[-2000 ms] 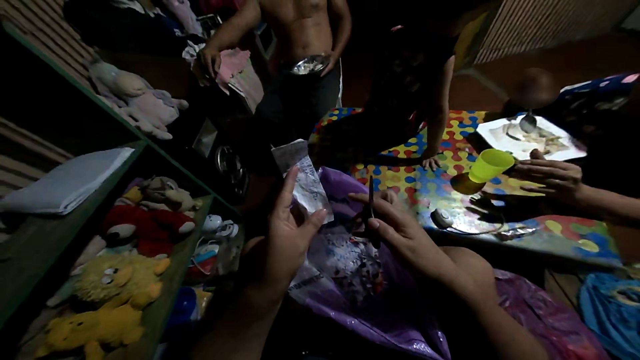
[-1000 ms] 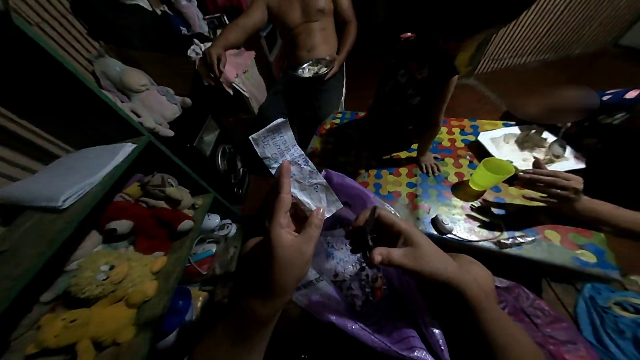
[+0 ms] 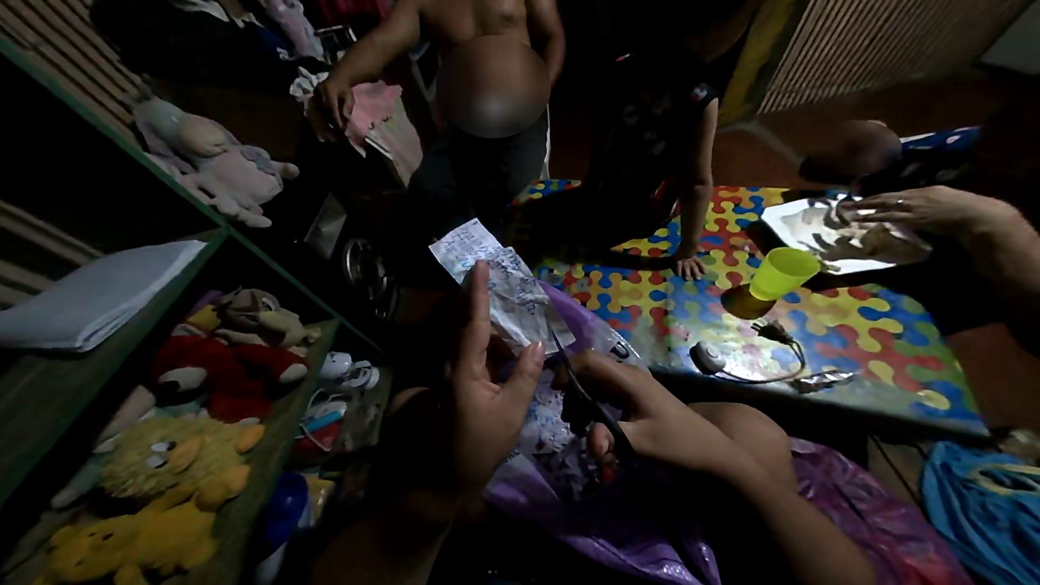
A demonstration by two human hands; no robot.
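My left hand (image 3: 491, 382) holds a crumpled sheet of paper (image 3: 508, 284) covered in blue writing, its index finger stretched up along it. In my right hand (image 3: 642, 410) is a pair of scissors (image 3: 587, 388), the dark blades pointing up at the paper's lower right edge; whether they touch it I cannot tell. Below both hands a purple plastic bag (image 3: 569, 520) lies on my lap, with many small paper scraps (image 3: 548, 431) in its opening.
Ahead right stands a table with a puzzle-patterned cover (image 3: 634, 305), holding a yellow-green cup (image 3: 782, 274), a white tray (image 3: 845, 236) and a corded device (image 3: 709, 357). Other people are around it. Stuffed toys (image 3: 175, 455) fill a wooden shelf at left. A blue cloth (image 3: 983, 504) lies at lower right.
The scissors have come up to the paper's edge in my right hand. At the right, another person's hand has moved from beside the yellow-green cup to the white tray.
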